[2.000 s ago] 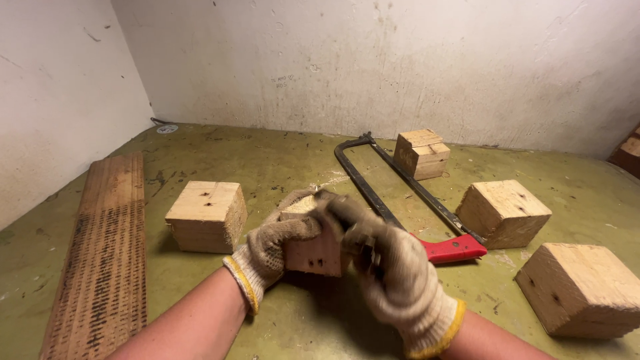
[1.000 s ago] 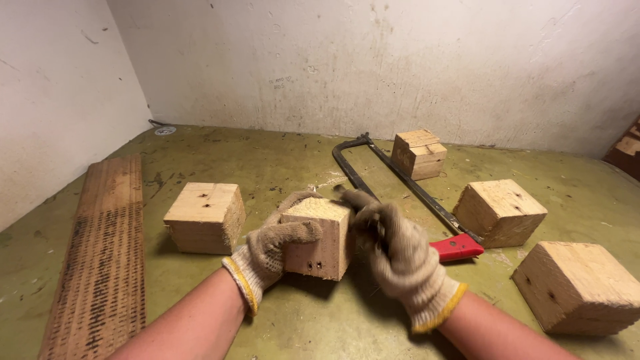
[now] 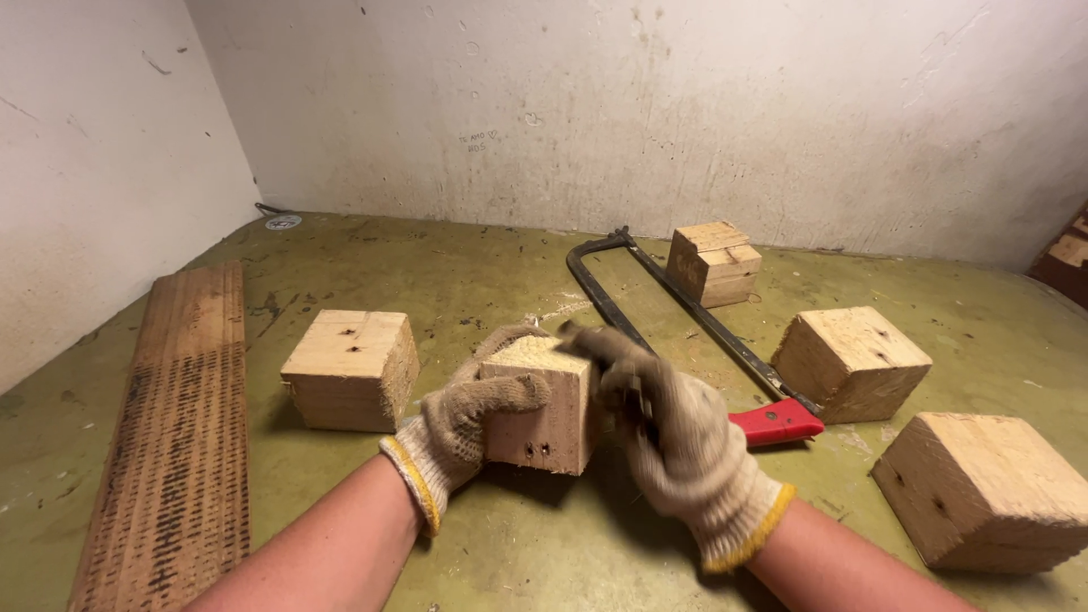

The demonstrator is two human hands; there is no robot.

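My left hand (image 3: 467, 416), in a knit work glove with a yellow cuff, is closed around the left side of a wooden block (image 3: 540, 425), thumb across its front face. The block has a rough top and two dark holes low in front. At its right edge is my right hand (image 3: 667, 425), gloved too and blurred, its fingers curled around a dark, thin tool (image 3: 637, 408) whose kind I cannot tell. Behind my right hand lies a hacksaw (image 3: 778, 422) with a red handle and black frame, partly hidden by the glove.
One wooden block (image 3: 348, 370) sits left of my hands. Others stand to the right: one behind the saw (image 3: 718, 263), one beside its handle (image 3: 850, 365), one nearer (image 3: 986, 493). A marked plank (image 3: 178, 425) lies far left. Walls (image 3: 595, 110) rise behind the green tabletop (image 3: 408, 263).
My right hand has shifted about the block's top and right edge, uncovering more of the block than two seconds ago. My left hand keeps its hold.
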